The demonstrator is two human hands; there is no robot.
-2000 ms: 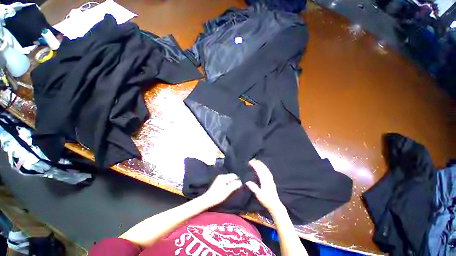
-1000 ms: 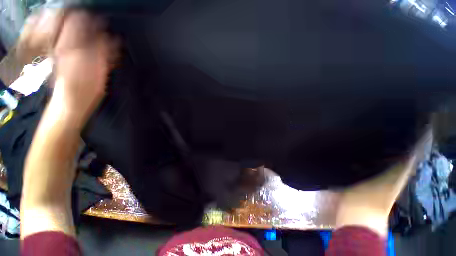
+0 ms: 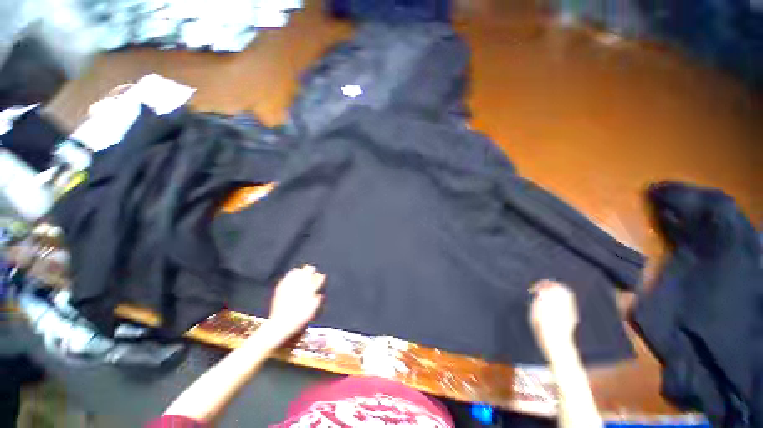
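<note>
A matte black jacket [image 3: 401, 242] lies spread out in front of me, its lower edge near the table's front edge and a sleeve [image 3: 560, 221] running out to the right. My left hand [image 3: 298, 299] is on the lower left part of the jacket, fingers curled at the cloth. My right hand [image 3: 553, 315] is on the lower right part, fingers curled down on the cloth. Blur hides how firmly each hand pinches the fabric.
A black garment pile [image 3: 142, 209] is at left, touching the jacket. A shiny dark stack [image 3: 376, 67] with a white label [image 3: 351, 90] lies beyond. Black garments [image 3: 703, 276] are at right. White paper [image 3: 155, 92] and light garments [image 3: 184, 21] are at upper left on the brown table [image 3: 552, 109].
The black garment was bunched under both hands, then was raised in a blur across the view. Now it lies flat and spread wide, with my hands far apart on it.
</note>
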